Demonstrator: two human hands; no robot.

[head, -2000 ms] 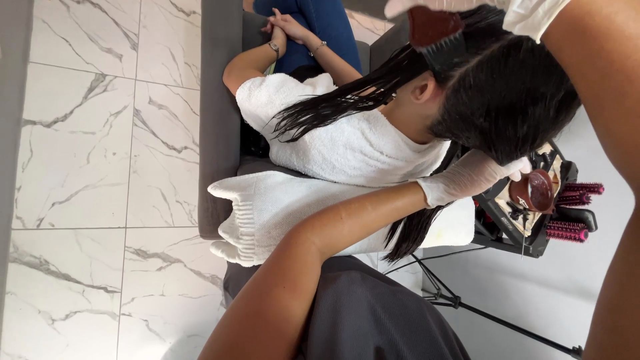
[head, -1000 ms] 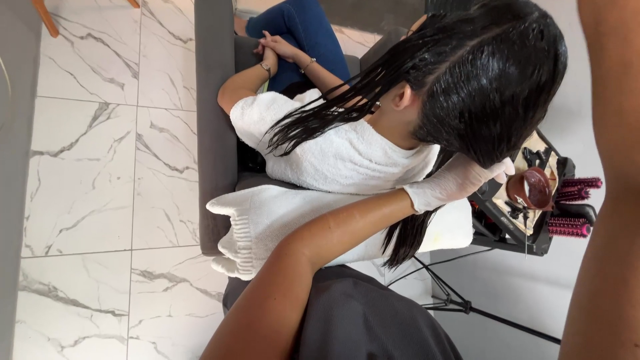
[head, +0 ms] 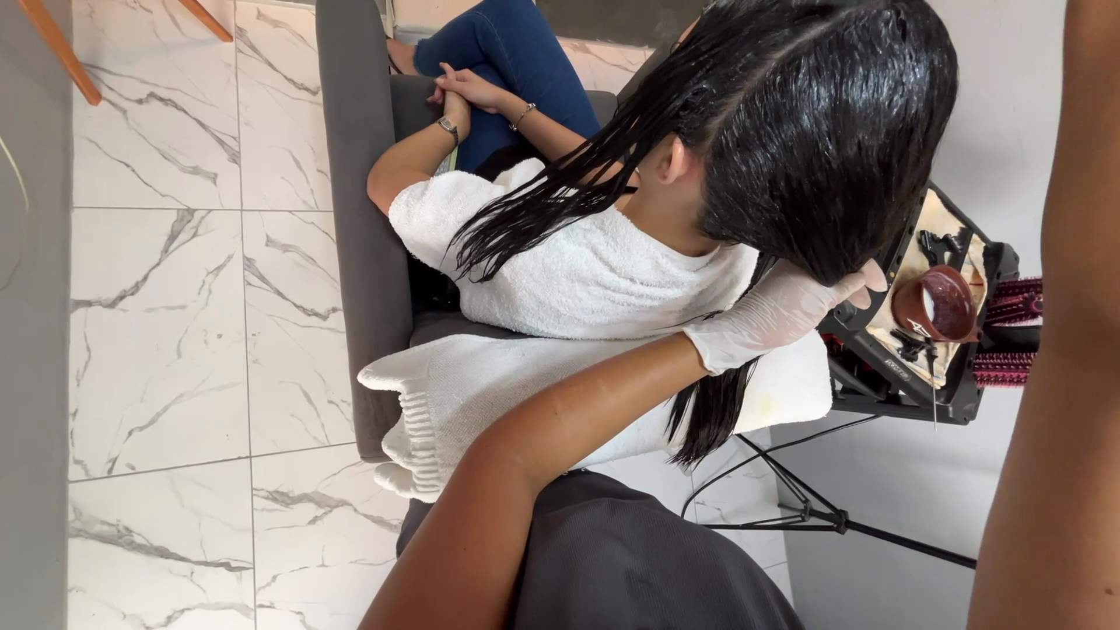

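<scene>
My left hand (head: 809, 302), in a thin white glove, grips wet dark hair (head: 822, 149) at the lower edge of a seated person's head. A long lock (head: 713, 416) hangs below the gloved wrist. The hair is parted, and its wet strands also fall over the white towel (head: 577, 271) on the person's shoulders. My right forearm (head: 1041, 437) runs up the right edge, with its hand outside the view. Beyond my left fingertips, a dark red tint bowl (head: 936, 304) with whitish contents rests on a black tray (head: 897, 376).
Black hair clips (head: 941, 245) lie by the bowl, and pink-bristled round brushes (head: 1006, 369) stick out beside the tray. The tray's tripod stand (head: 840, 522) is lower right. Another white towel (head: 490, 385) hangs over the grey chair (head: 367, 262). Marbled tiles (head: 157, 332) cover the floor.
My right hand, gloved and holding a tint brush over the hair two seconds ago, has gone out of view. My left hand stays at the hair. The view has shifted somewhat.
</scene>
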